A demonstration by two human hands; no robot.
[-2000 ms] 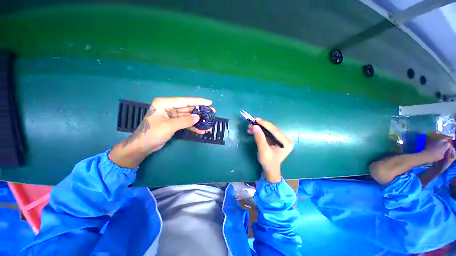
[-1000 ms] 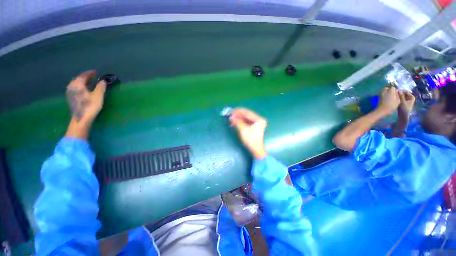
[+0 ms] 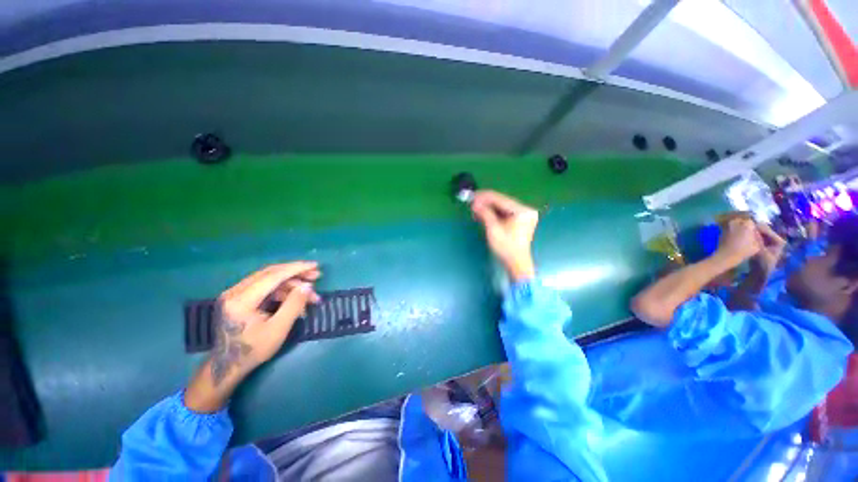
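My left hand [image 3: 252, 328] is over the slotted black tray [image 3: 350, 314], covering its middle. Its thumb and fingers are close together; whether they hold something small I cannot tell. My right hand [image 3: 509, 229] reaches forward and grips the tweezers [image 3: 465, 196]; only their bright tips show clearly. The tips are at a black round unit [image 3: 463, 181] on the bright green strip. Whether they grip it is too blurred to tell. A few small dark pieces lie in the tray's right-hand slots.
Another black round unit [image 3: 210, 148] lies at the far left, and one [image 3: 557, 164] lies right of my right hand. Several more follow farther right. Dark slabs [image 3: 17, 377] are at the left edge. A person in blue [image 3: 753, 344] sits at the right, near a metal bar [image 3: 701, 177].
My left hand has let go of the round unit at the far left and come back over the tray. My right hand has moved forward and right, to another round unit.
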